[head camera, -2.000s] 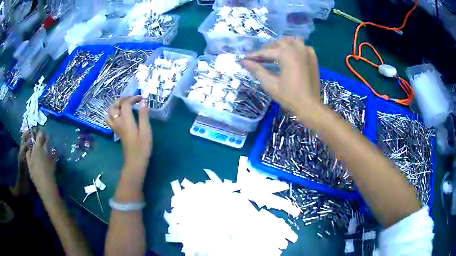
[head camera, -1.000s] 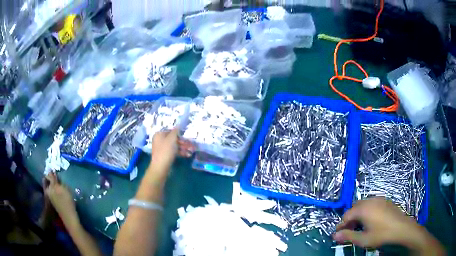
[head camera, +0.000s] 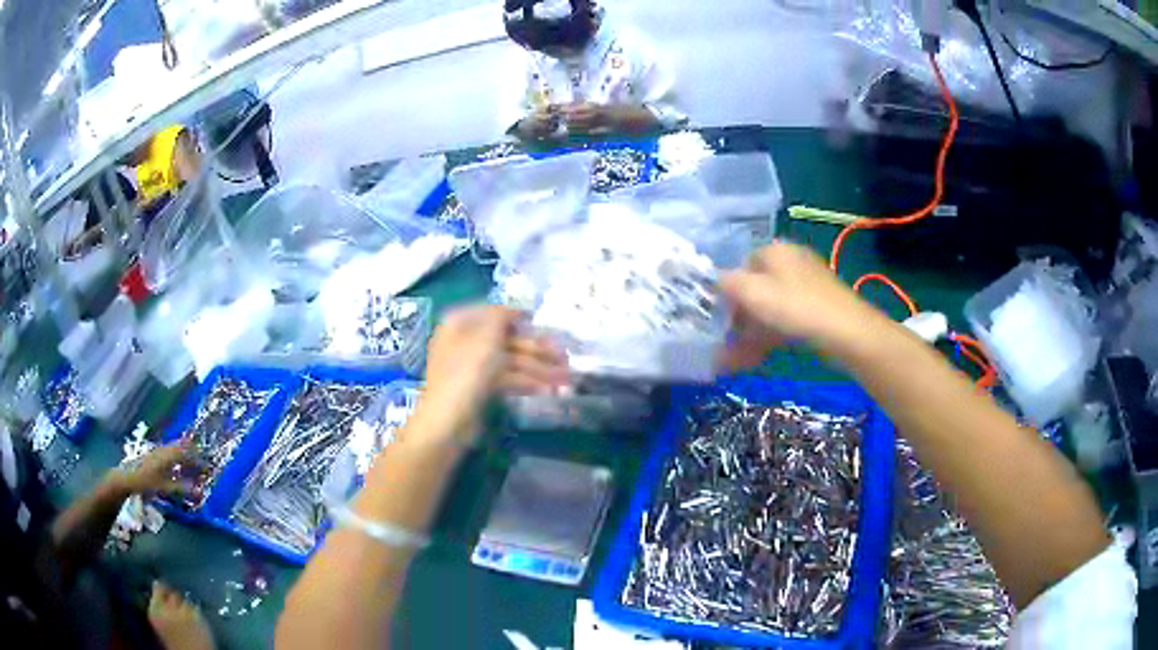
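Note:
A clear plastic tub (head camera: 635, 353) full of white-wrapped bundles is held up over the scale, a little blurred. My left hand (head camera: 489, 356) is at its left side and my right hand (head camera: 781, 298) grips its right side. The digital scale (head camera: 546, 514) lies below with its silver plate bare. Another clear tub with white bundles is partly hidden behind the held tub. The left hand's fingertips are blurred.
Blue trays of short metal pieces (head camera: 762, 508) and thin rods (head camera: 946, 559) lie right. Two blue trays (head camera: 305, 464) lie left, by another person's hand (head camera: 159, 467). A person (head camera: 591, 76) sits opposite. An orange cord (head camera: 946, 152) lies at the right rear.
The tub has been lifted off the scale and moved back. My right hand has come from the right tray's front edge to the tub's right side. The view has tilted up.

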